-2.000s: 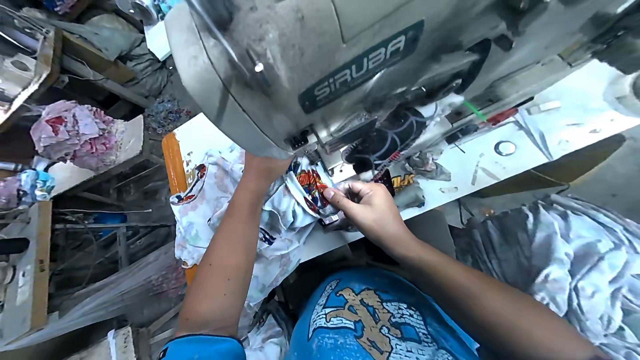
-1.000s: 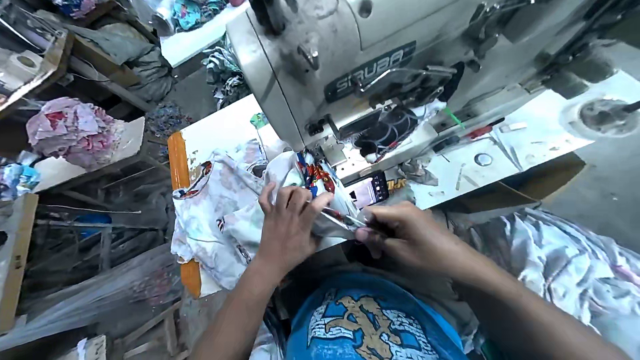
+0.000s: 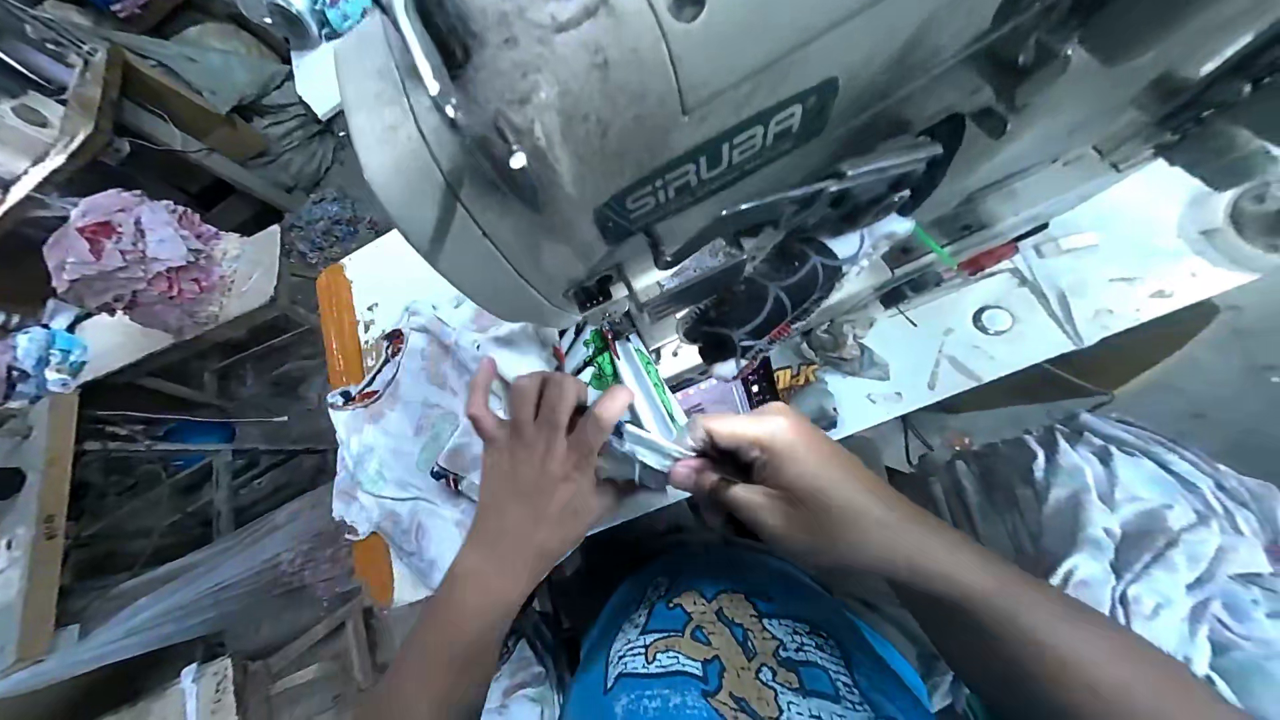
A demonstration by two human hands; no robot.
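A white printed garment (image 3: 410,440) lies on the white sewing table (image 3: 960,350), left of and under the needle area of a Siruba industrial sewing machine (image 3: 600,120). My left hand (image 3: 545,445) presses on the garment with its fingers spread, just in front of the presser foot (image 3: 615,325). Between thumb and fingers, my right hand (image 3: 750,465) pinches the garment's edge, to the right of my left hand. A green-printed white part of the fabric (image 3: 650,380) runs from the needle area toward my right hand. The exact stitching point is partly hidden.
A phone (image 3: 725,392) lies behind my right hand. A round metal ring (image 3: 993,319) and a red-handled tool (image 3: 988,260) are farther right on the table. Pink cloth scraps (image 3: 135,255) sit on a left shelf. Heaped white and grey fabric (image 3: 1170,530) is at the lower right.
Green print now shows at the needle area, where red and blue print showed before. My left hand has come off the spot beside the machine head where it was two seconds ago, onto the garment in front.
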